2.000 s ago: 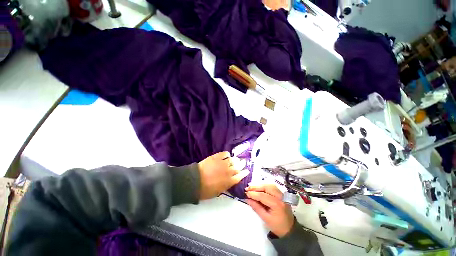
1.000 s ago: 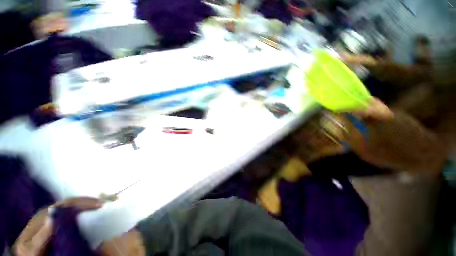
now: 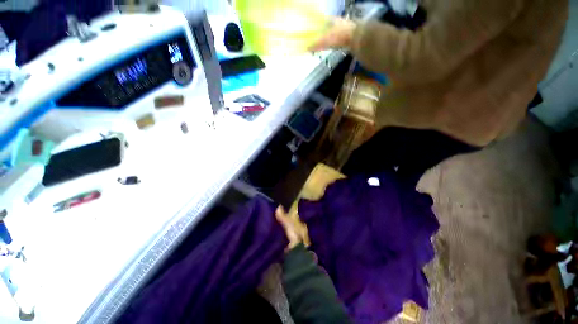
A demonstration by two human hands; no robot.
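Note:
A dark purple garment (image 3: 215,259) stretches from the table's front edge down to the bottom of the picture. My right hand (image 3: 292,229), in a dark grey-green sleeve, is at the garment's right end with its fingers closed on the cloth; the fingertips are partly hidden. My left hand is not in view. A purple heap (image 3: 374,240) with a small white tag lies just right of my right hand, beside the table.
White machine table (image 3: 158,209) with a ruler-marked edge holds a phone-like dark rectangle (image 3: 82,161) and red snips (image 3: 77,200). A machine display (image 3: 130,73) stands behind. A person in a brown jacket (image 3: 437,76) holds a yellow-green container (image 3: 279,25).
The view has swung right, away from the needle area. My right hand has left the needle and now holds purple cloth beside the table. My left hand has gone out of view.

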